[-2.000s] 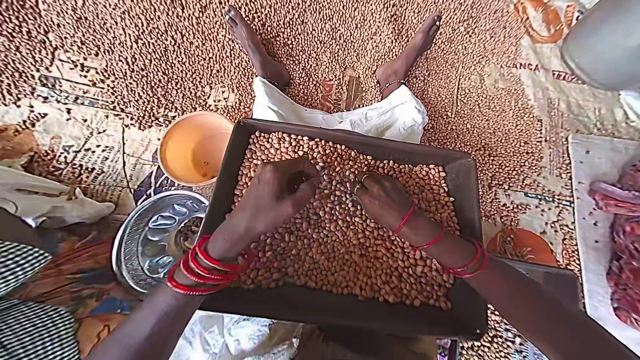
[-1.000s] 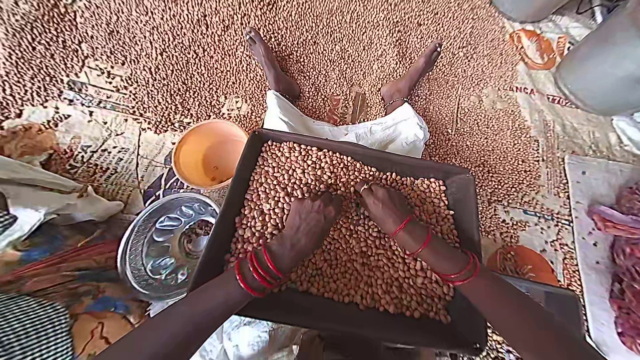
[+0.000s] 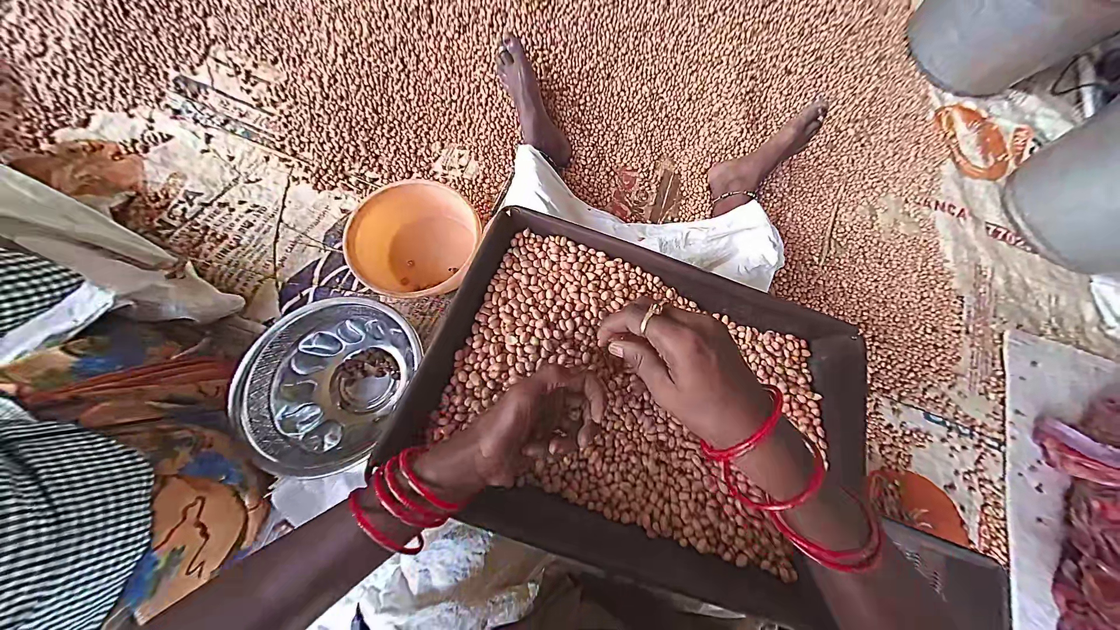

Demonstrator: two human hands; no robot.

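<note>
A dark rectangular tray (image 3: 840, 385) full of brown nuts or seeds (image 3: 542, 297) rests over my lap. Low over the nuts, left of the middle, is my left hand (image 3: 542, 420), its fingers curled but apart; nothing shows in it. My right hand (image 3: 678, 359), with a ring on one finger, hovers over the middle of the tray, thumb and forefinger close together; whether something small lies between them is not clear. Red bangles circle both wrists. An orange plastic bowl (image 3: 413, 232) with a few bits inside stands beyond the tray's left side. Dark bits lie in the round metal plate (image 3: 262, 394).
More nuts (image 3: 376, 79) cover the printed sheeting (image 3: 227, 210) around my outstretched feet. Two grey metal containers (image 3: 1072, 192) stand at the upper right. A pale board (image 3: 1032, 490) lies at the right edge, and checked cloth (image 3: 61, 516) at the lower left.
Both hands were down in the nuts one second ago. My right hand has lifted off them, and the fingers of my left hand have spread and turned.
</note>
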